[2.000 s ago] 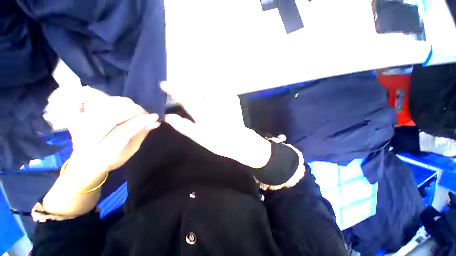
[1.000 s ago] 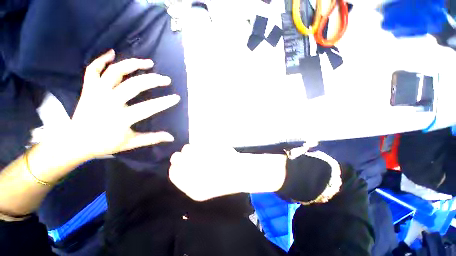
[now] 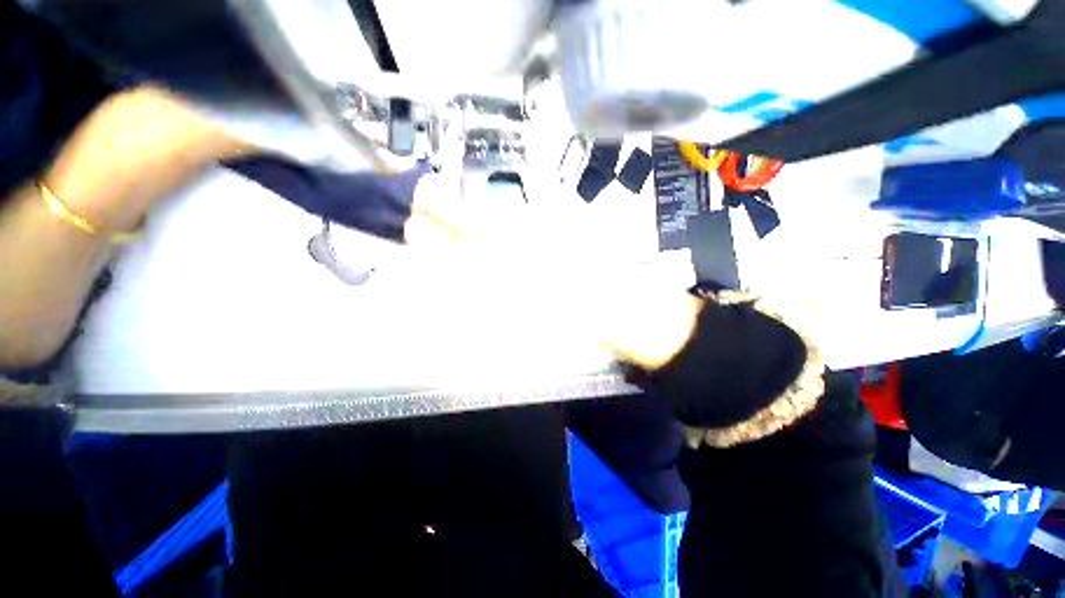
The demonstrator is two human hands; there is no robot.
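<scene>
A small navy cloth panel [image 3: 339, 196] lies slantwise over the white table, left of the sewing machine's shiny metal needle parts [image 3: 493, 146]. My left hand [image 3: 251, 131], with a thin gold bracelet at the wrist, is at the panel's left end. It is blurred and partly covered by the dark curved trim, so its grip is hidden. My right hand [image 3: 549, 275] reaches in from the right. It is washed out against the table, and its fingertips pinch the panel's right end.
Orange-yellow scissor handles [image 3: 747, 171], black scraps [image 3: 715, 248] and a printed dark strip [image 3: 679, 199] lie right of the needle. A phone [image 3: 931, 272] and a blue object [image 3: 948, 187] are further right. The white machine head [image 3: 631, 70] overhangs. Blue crates [image 3: 631, 526] stand below the ruler edge [image 3: 350, 407].
The view has shifted up to the machine. The large navy cloth at the left is no longer spread in view. Both hands have moved to the small panel; my left hand's fingers were spread before.
</scene>
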